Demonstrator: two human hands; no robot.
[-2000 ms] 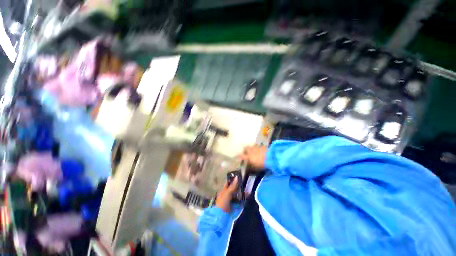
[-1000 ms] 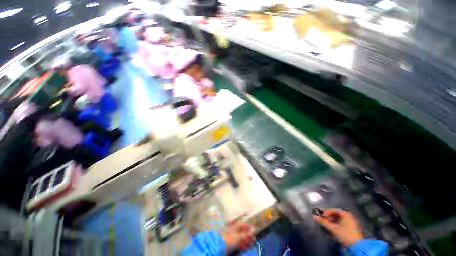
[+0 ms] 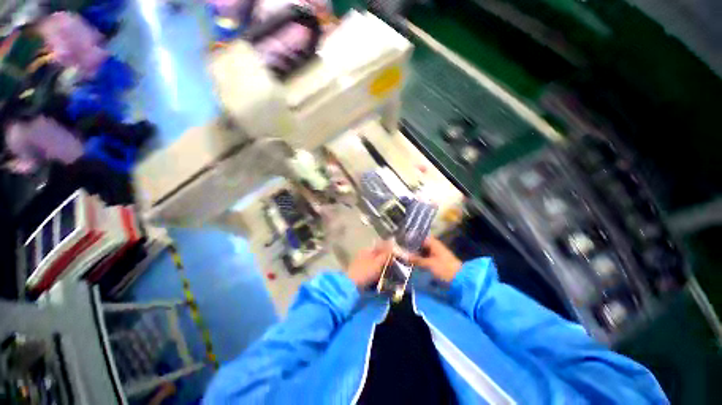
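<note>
A part-assembled keypad phone (image 3: 416,225) is held close in front of my chest, its key end pointing away from me and its gold-edged end towards me. My left hand (image 3: 370,264) grips its left side near the lower end. My right hand (image 3: 437,259) grips its right side. Both hands are bare, with blue sleeves. Beyond the phone, the right work fixture (image 3: 385,194) shows a keypad-like part, blurred. The left work fixture (image 3: 293,225) holds a dark phone-shaped part. The machine head (image 3: 310,170) is above and between the fixtures.
The cream machine gantry (image 3: 332,95) stands behind the fixtures. A clear blister tray (image 3: 546,213) with several phones lies at the right. Two dark phones (image 3: 465,141) lie on the green bench. Stacked red-and-white boxes (image 3: 87,237) stand at the left. People in pink coats are at upper left.
My right hand has come from the blister tray to my chest. My left hand has joined it on the phone. The view has turned down towards the machine bed.
</note>
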